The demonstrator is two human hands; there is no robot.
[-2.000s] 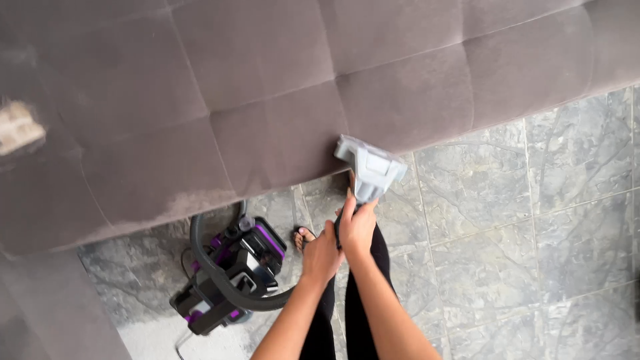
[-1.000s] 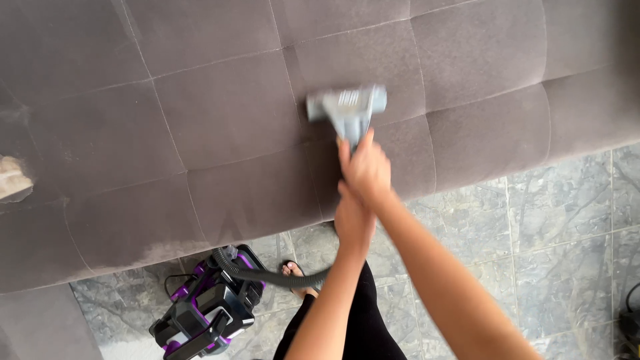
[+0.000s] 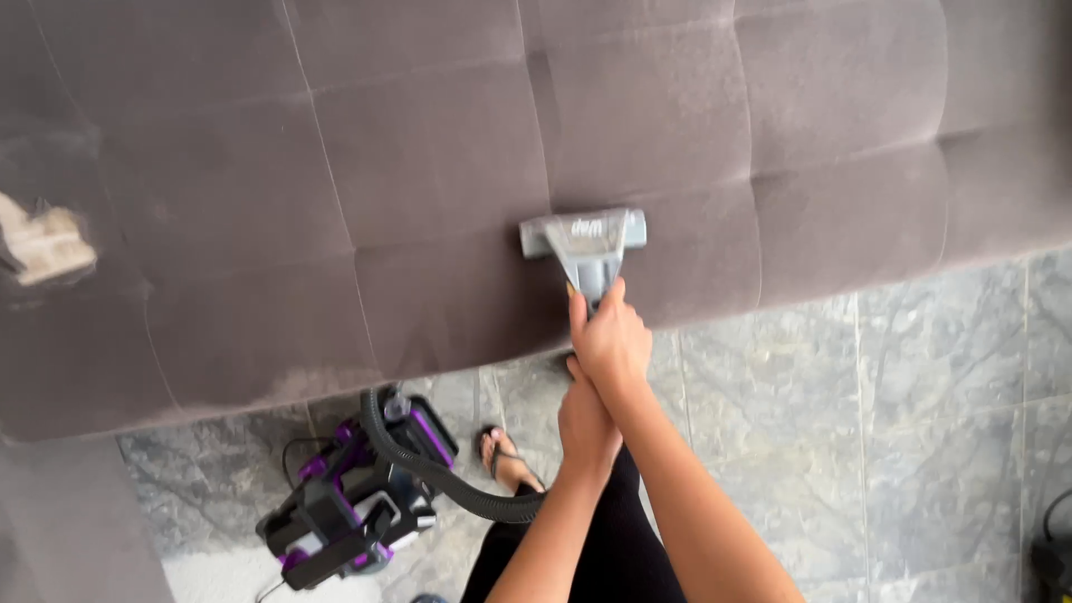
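A grey and clear plastic upholstery nozzle [image 3: 590,239] lies across the tufted grey-brown sofa seat [image 3: 435,184], close to its front edge. Just below the nozzle head my right hand [image 3: 614,339] is closed around the neck. My left hand [image 3: 586,419] grips the handle farther back, behind and partly beneath the right one; most of the handle is hidden by the hands. A black ribbed hose [image 3: 452,486] curves from the black and purple extractor machine [image 3: 360,494] toward my forearms, where it goes out of sight.
Grey marbled tiles [image 3: 779,435] cover the floor in front of the sofa. A beige-white object [image 3: 50,243] rests on the seat at far left. My sandalled foot [image 3: 500,456] stands beside the machine. A pale mat [image 3: 209,574] and a dark object [image 3: 1053,557] lie at the lower edges.
The nozzle went from the sofa's front edge up onto the seat, and has since been drawn back toward the edge. Both hands have moved with it.
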